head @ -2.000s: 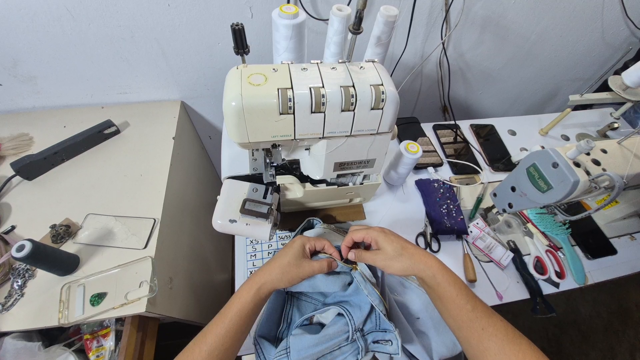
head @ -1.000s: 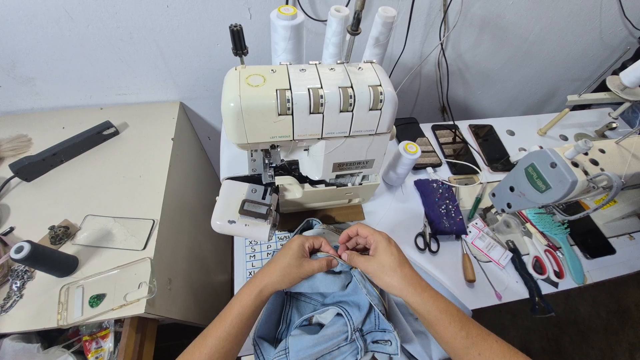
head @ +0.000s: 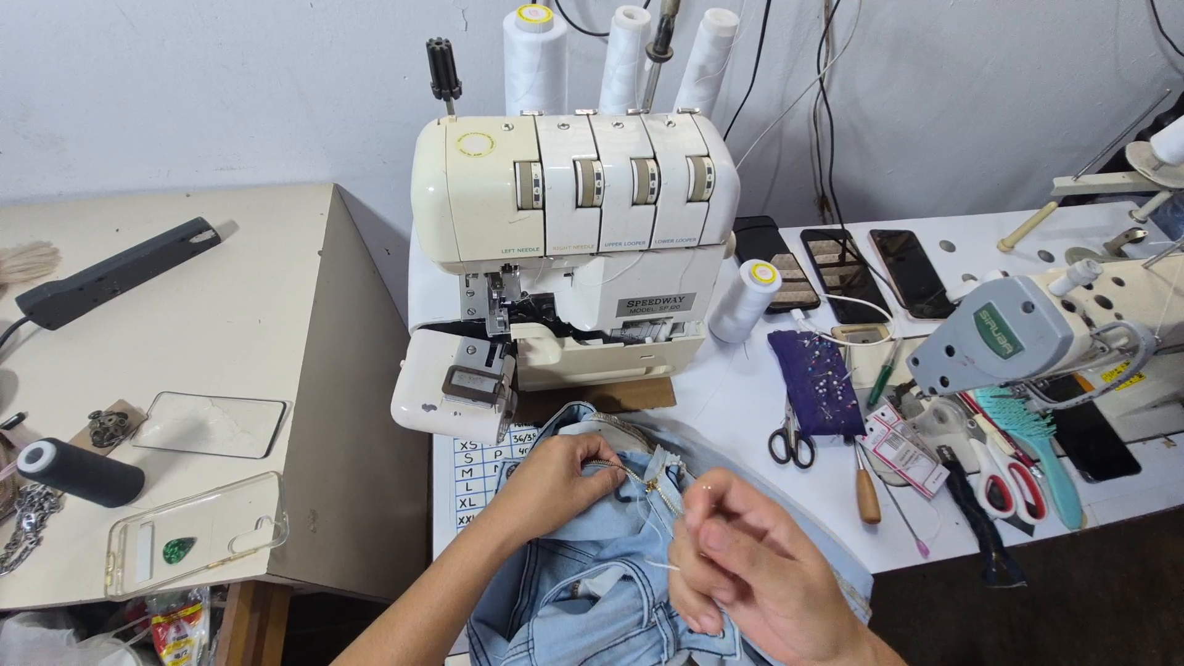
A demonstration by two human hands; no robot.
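Observation:
Light-blue denim jeans (head: pixel 592 555) lie bunched on the white table in front of a white overlock machine (head: pixel 573 231). My left hand (head: pixel 560 481) pinches the fly edge beside a metal zipper (head: pixel 661 495). To the right of the zipper, my right hand (head: pixel 749 555) is raised over the jeans with thumb and forefinger together. Light thread runs between the zipper area and this hand. Whether a needle is between its fingertips, I cannot tell. A printed size chart (head: pixel 467 481) is partly covered by the jeans.
Right of the jeans lie small scissors (head: pixel 792 444), a purple pincushion (head: pixel 819 384), a wooden-handled awl (head: pixel 867 490), red-handled scissors (head: pixel 1008 481) and a teal brush (head: pixel 1041 444). A second sewing machine (head: pixel 1064 314) stands at far right. A thread cone (head: pixel 745 301) stands beside the overlock machine.
My right hand has moved away from my left, to the right and toward me. Both hands were together at the fly edge before. The zipper and thread now show between them.

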